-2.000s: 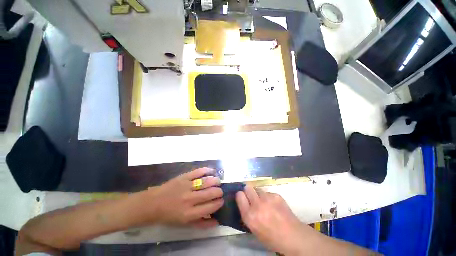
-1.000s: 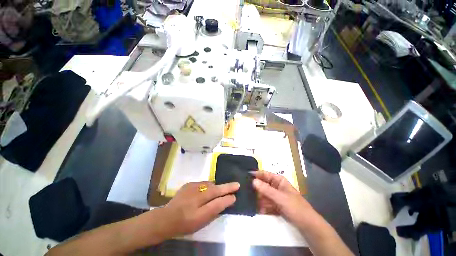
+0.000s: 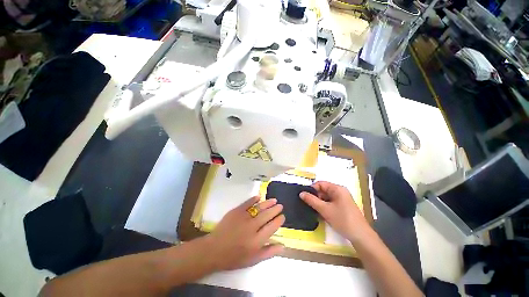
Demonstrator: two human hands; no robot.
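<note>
A black fabric panel [image 3: 294, 207] lies over the yellow-edged window of the brown-bordered sewing template [image 3: 343, 248]. My left hand [image 3: 246, 232] lies flat at the panel's left edge, fingertips on the fabric, a yellow ring on one finger. My right hand [image 3: 332, 207] pinches the panel's upper right edge between thumb and fingers. The white sewing machine head [image 3: 258, 130] stands just behind the panel and hides the needle area and the back left of the template.
Black pieces lie at left [image 3: 61, 233] and right [image 3: 394, 191]. A large black fabric pile [image 3: 52, 116] is far left. The control screen [image 3: 490, 188] and tape roll [image 3: 407, 141] are at right. A white curved tube [image 3: 174, 96] reaches left of the head.
Both hands have carried a black piece from the table's front edge up onto the template window. The piece now sits more squarely within the yellow border. The view has tilted up.
</note>
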